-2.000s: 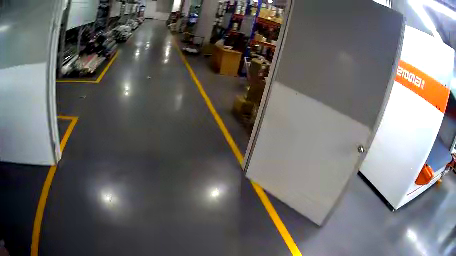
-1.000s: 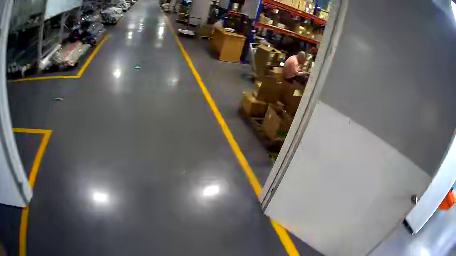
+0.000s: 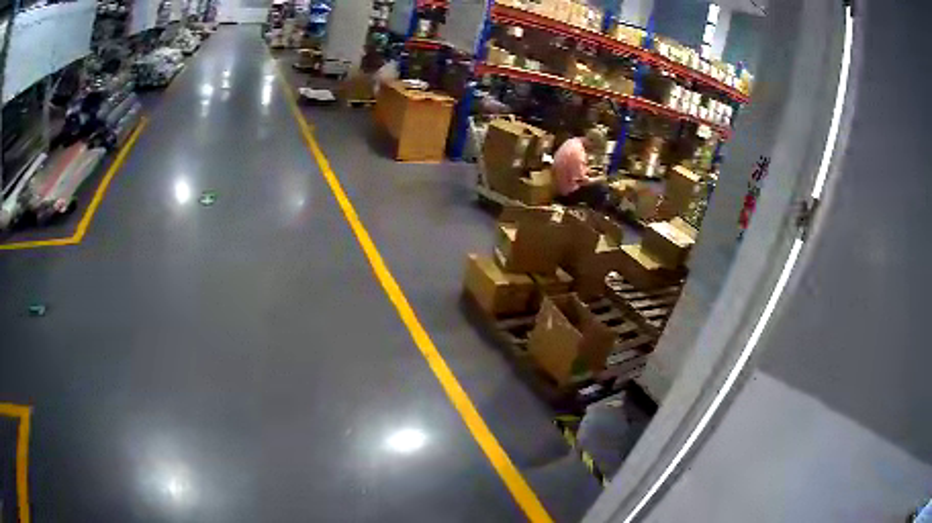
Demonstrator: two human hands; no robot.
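Neither of my hands is in the picture. Nearest in front of me is a glossy grey floor (image 3: 276, 337) with a yellow line (image 3: 383, 271) running away from the lower right towards the upper left. A doorway edge and an open grey and white door (image 3: 818, 409) stand close on my right. Beyond the doorway edge, brown cartons (image 3: 557, 337), some with open flaps, sit on and around wooden pallets (image 3: 642, 306).
A person in a pink top (image 3: 572, 169) sits among the cartons. Blue and orange racking (image 3: 613, 46) holds many boxes behind. A brown wooden desk or cabinet (image 3: 417, 121) stands farther up the aisle. Long wrapped rolls (image 3: 66, 174) lie at the left.
The view has moved forward through the doorway. The left door edge has left the picture, the right door is closer, and more cartons, pallets and the seated person show.
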